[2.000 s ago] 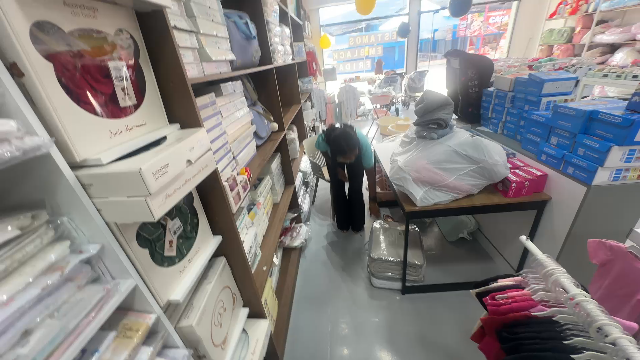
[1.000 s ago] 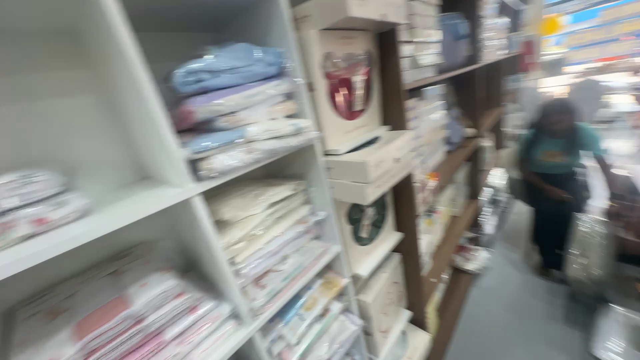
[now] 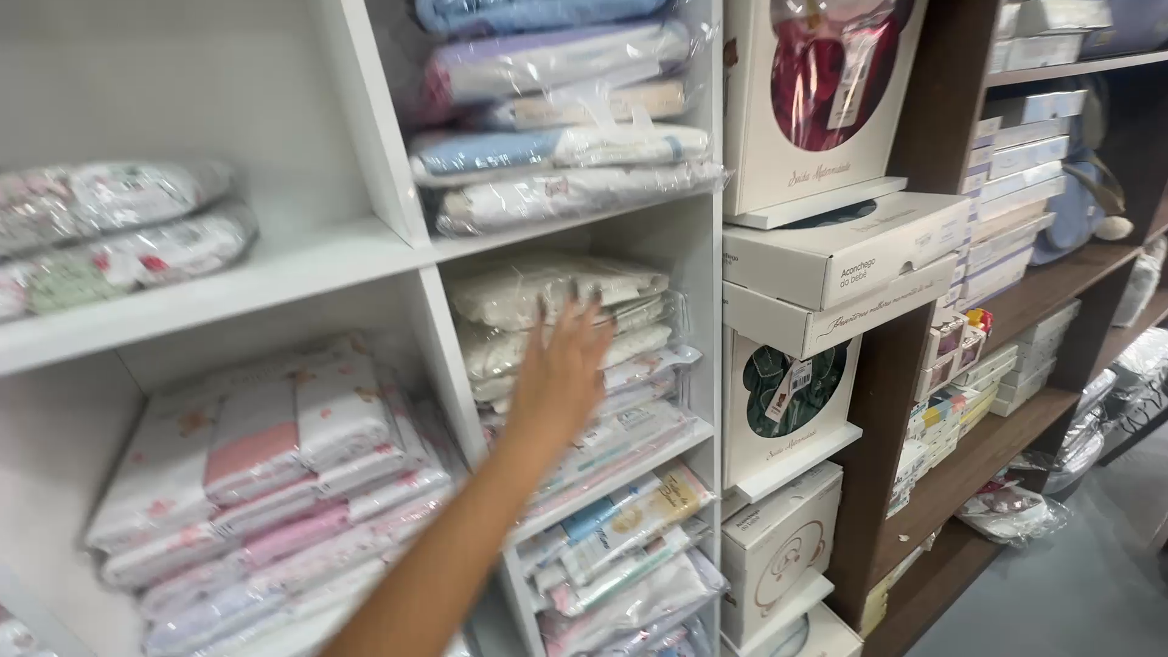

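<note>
My left hand [image 3: 561, 370] reaches into a compartment of the white shelving, back of the hand up and fingers spread. Its fingertips are over the front of a stack of cream textiles in clear plastic [image 3: 557, 287]; whether they touch it I cannot tell. Under those, in the same compartment, lie packaged textiles in pale pink and white [image 3: 630, 424]. The compartment above holds bagged blue, purple and white textiles [image 3: 566, 146]. To the left of my forearm is a large stack of white and pink printed bedding [image 3: 274, 438]. My right hand is out of view.
White shelf dividers [image 3: 388, 119] frame the compartments. White gift boxes [image 3: 849, 246] jut out just right of them, with a windowed box [image 3: 826, 100] above. Further right stands a brown wooden shelf unit [image 3: 1004, 456] with boxes, beside the grey floor [image 3: 1058, 584].
The view has turned left from the shop aisle to the white shelving and come nearer to it. My left hand has come into view. The person in the aisle is no longer seen.
</note>
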